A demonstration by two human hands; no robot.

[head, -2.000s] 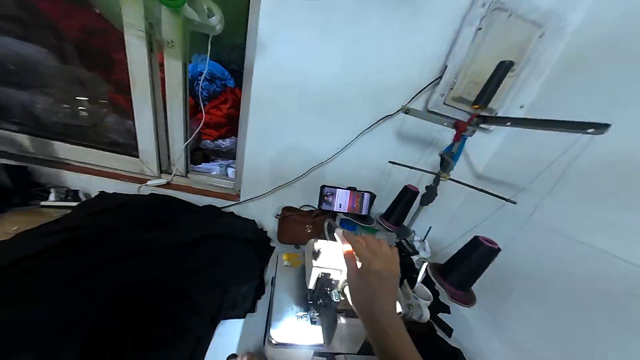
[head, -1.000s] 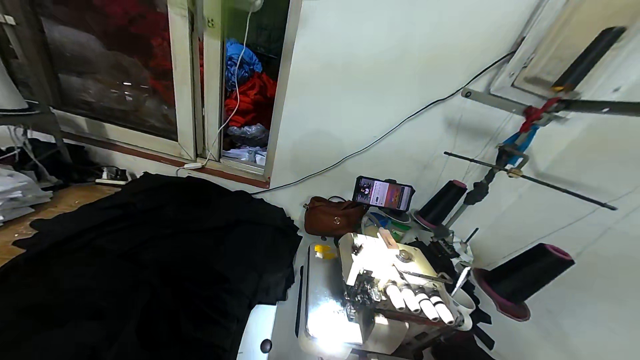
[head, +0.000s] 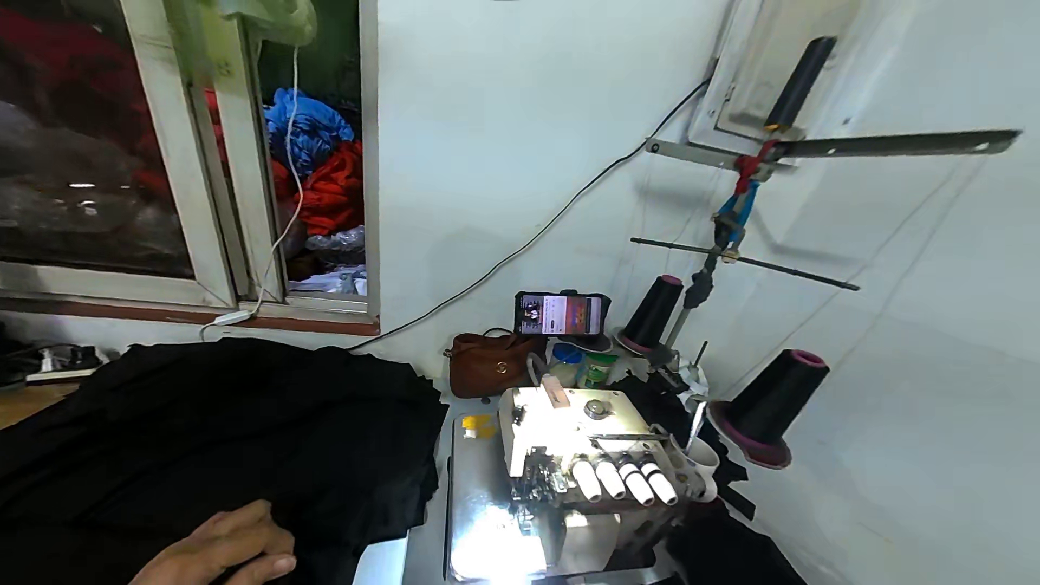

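My left hand (head: 226, 546) is at the bottom left, over a large heap of black fabric (head: 244, 431), with its fingers curled. Whether it pinches the cloth cannot be told. My right hand is out of view. To the right of the fabric stands an overlock sewing machine (head: 617, 406), its lamp shining brightly on the needle area and the metal bed (head: 475, 496). Several white tension knobs (head: 611, 478) line its front. Two cones of dark thread (head: 776, 398) stand to its right and behind it, below a thread stand (head: 719, 236).
Behind the machine are a brown leather pouch (head: 491, 366), a propped phone (head: 562, 314) and small jars (head: 597, 370). A black cable (head: 536, 236) runs along the wall. Blue cloth (head: 305, 130) and red cloth show through the window at left. Black scraps (head: 723, 536) lie at lower right.
Two seconds ago my right hand was on top of the machine; it has left the view. My left hand has come into view over the black fabric since one second ago.
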